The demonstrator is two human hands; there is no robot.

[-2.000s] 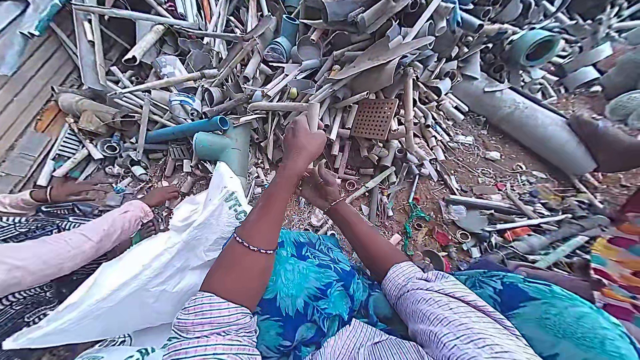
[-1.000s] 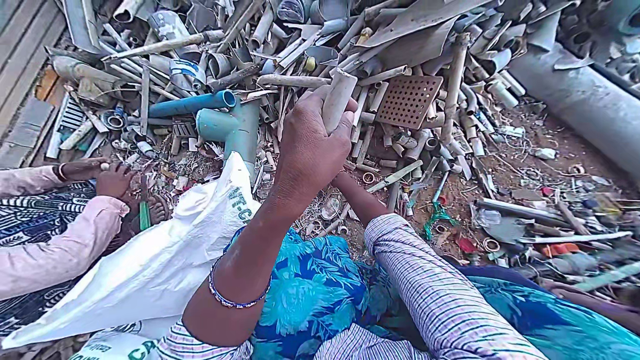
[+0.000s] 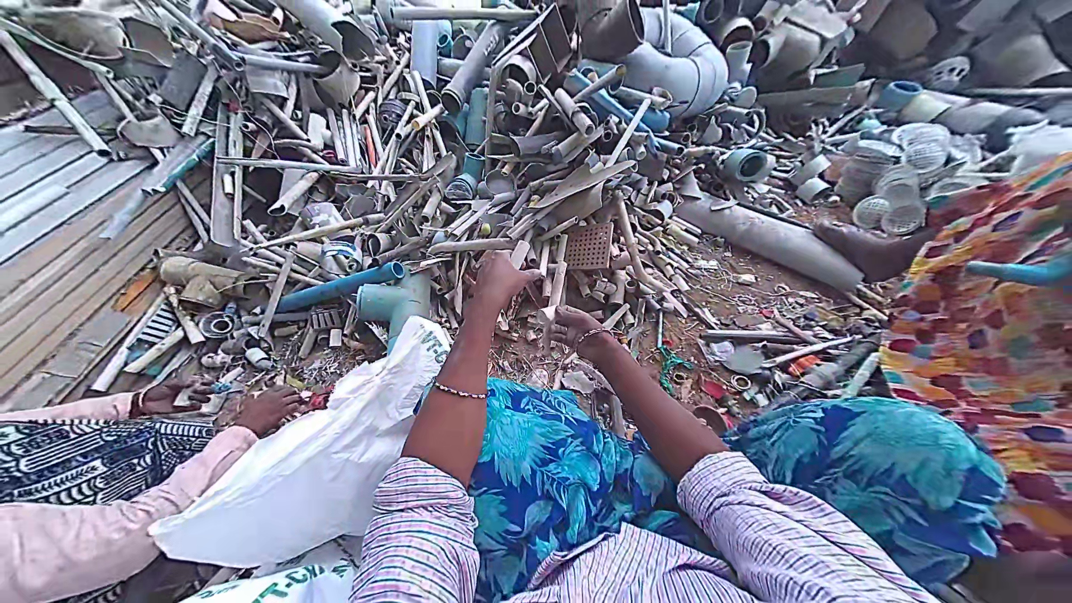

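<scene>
My left hand [image 3: 501, 280] is over the near edge of a heap of plastic pipe scrap, at a short pale pipe piece [image 3: 520, 253]; whether its fingers grip that piece cannot be told. To its right and slightly lower, my right hand [image 3: 574, 328] has its fingers closed around a small pale piece [image 3: 548, 315], partly hidden by them. Just beyond both hands lies a brown perforated plate [image 3: 590, 246]. A blue pipe [image 3: 342, 286] and a grey-green pipe tee [image 3: 385, 301] lie to the left of my left hand.
A white woven sack [image 3: 310, 469] spreads at my left, beside a co-worker's hands [image 3: 270, 409]. A large grey pipe [image 3: 770, 239] lies at the right, near a person's foot and patterned cloth [image 3: 980, 352]. Corrugated sheeting [image 3: 92, 243] borders the heap at left.
The view has swung since one second ago. My left hand, which held up a short pale pipe piece then, is now lower at the heap. My right hand has come into plain sight.
</scene>
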